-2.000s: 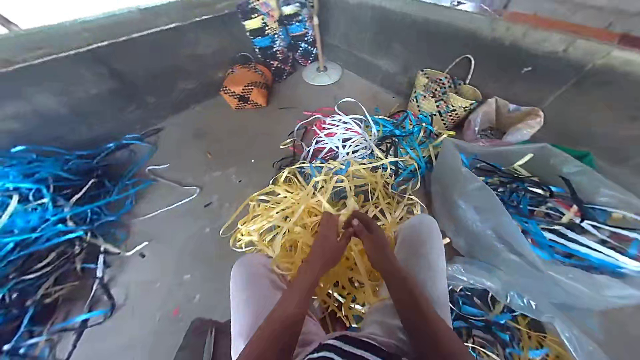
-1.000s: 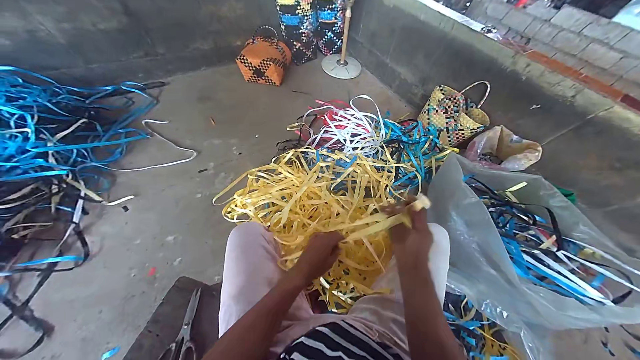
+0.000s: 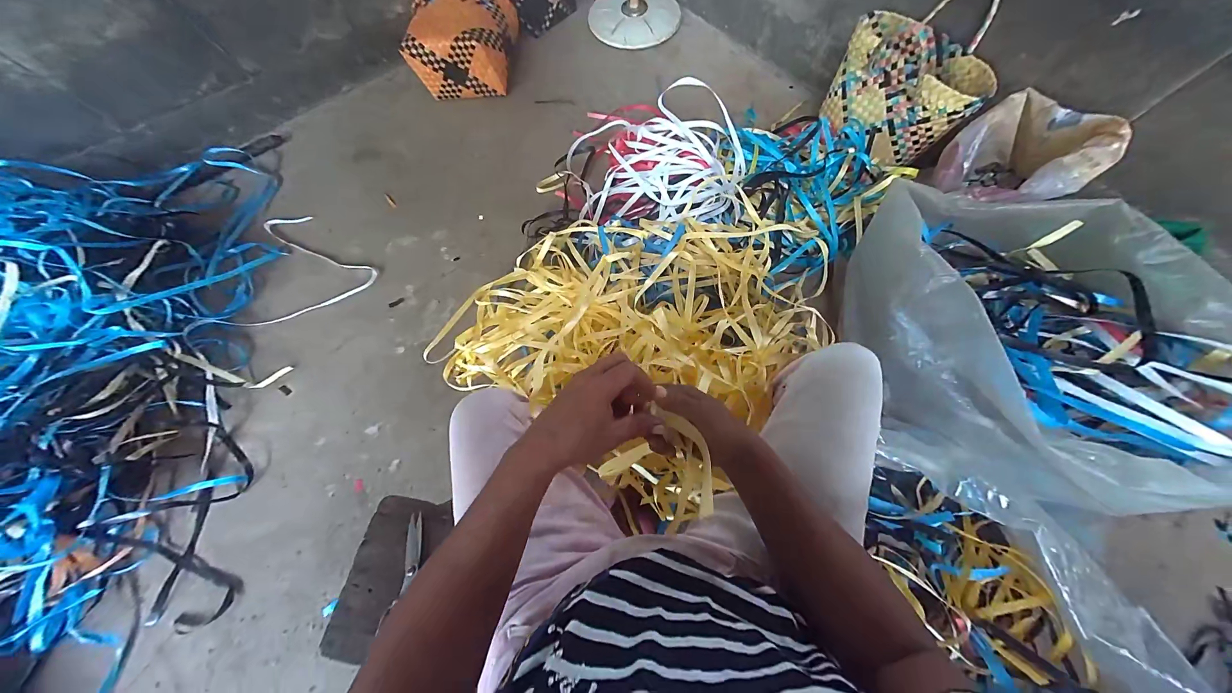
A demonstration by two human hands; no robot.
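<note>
A heap of yellow plastic strips [image 3: 616, 308] lies in front of me and between my knees. My left hand [image 3: 597, 409] and my right hand [image 3: 703, 419] meet above it, fingers close together on a yellow strip. That strip loops down from the fingers over my lap. The exact grip of each fingertip is partly hidden. Beyond the yellow heap lie white strips [image 3: 674, 164] and blue strips [image 3: 818, 192], tangled together with some red and black ones.
Blue and black strips [image 3: 106, 318] spread on the left floor. Scissors [image 3: 413, 549] rest on a dark block [image 3: 361, 587]. An orange woven basket [image 3: 462, 48], a multicoloured woven basket [image 3: 895, 87], an open bag [image 3: 1039, 144] and a clear plastic sheet [image 3: 905, 260] with strips lie around.
One second ago my hands were apart with a bundle of yellow strips stretched between them; now they are together over the heap. The view has tilted down.
</note>
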